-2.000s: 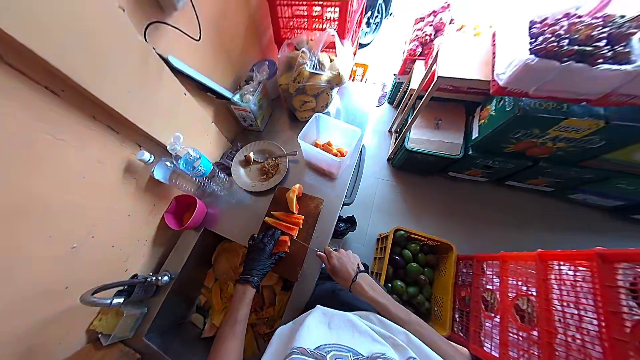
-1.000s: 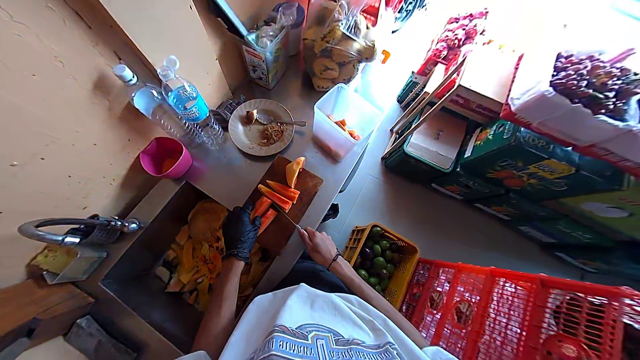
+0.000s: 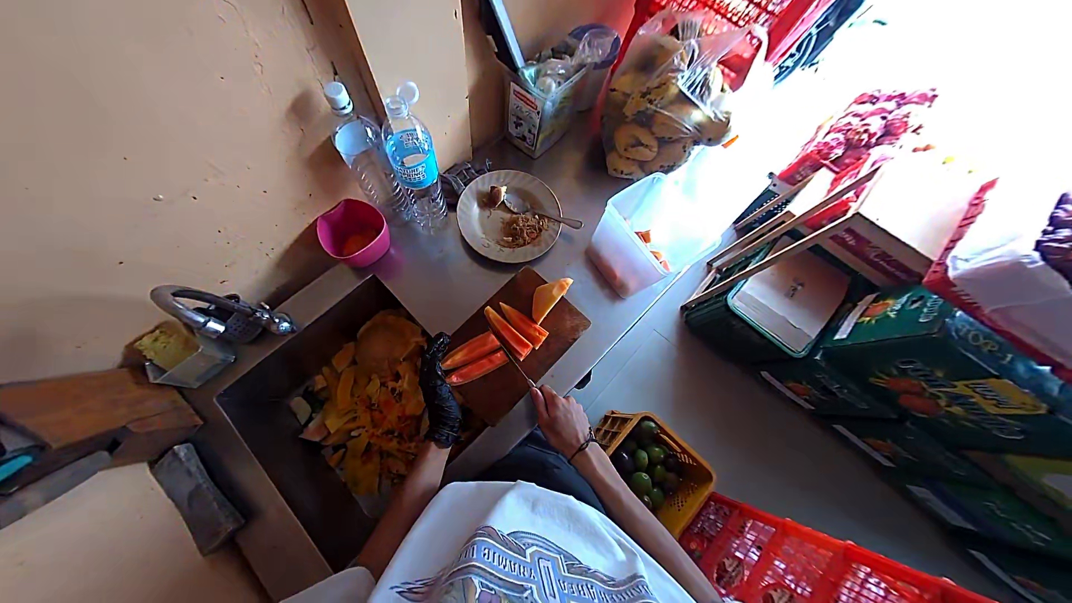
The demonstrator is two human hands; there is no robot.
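Several orange papaya slices (image 3: 515, 327) lie on a brown cutting board (image 3: 563, 328) beside the sink. My right hand (image 3: 563, 419), bare, is closed around the handle of a knife (image 3: 517, 365), whose blade is among the slices. In a black glove, my left hand (image 3: 440, 394) is at the board's left edge, by the ends of the slices; whether it grips them cannot be told. Peels and scraps (image 3: 368, 402) fill much of the sink to its left. Behind the board, a translucent plastic container (image 3: 624, 251) holds orange pieces.
A plate with a spoon (image 3: 477, 226), a pink cup (image 3: 356, 243) and plastic bottles (image 3: 413, 163) stand on the steel counter. A faucet (image 3: 201, 314) overhangs the sink's left side. A bag of fruit (image 3: 666, 109) is at the back; a yellow crate (image 3: 691, 481) of green fruit sits at right.
The knife and my right hand have shifted relative to the slices, and the slices lie more spread out on the board. The view has moved.
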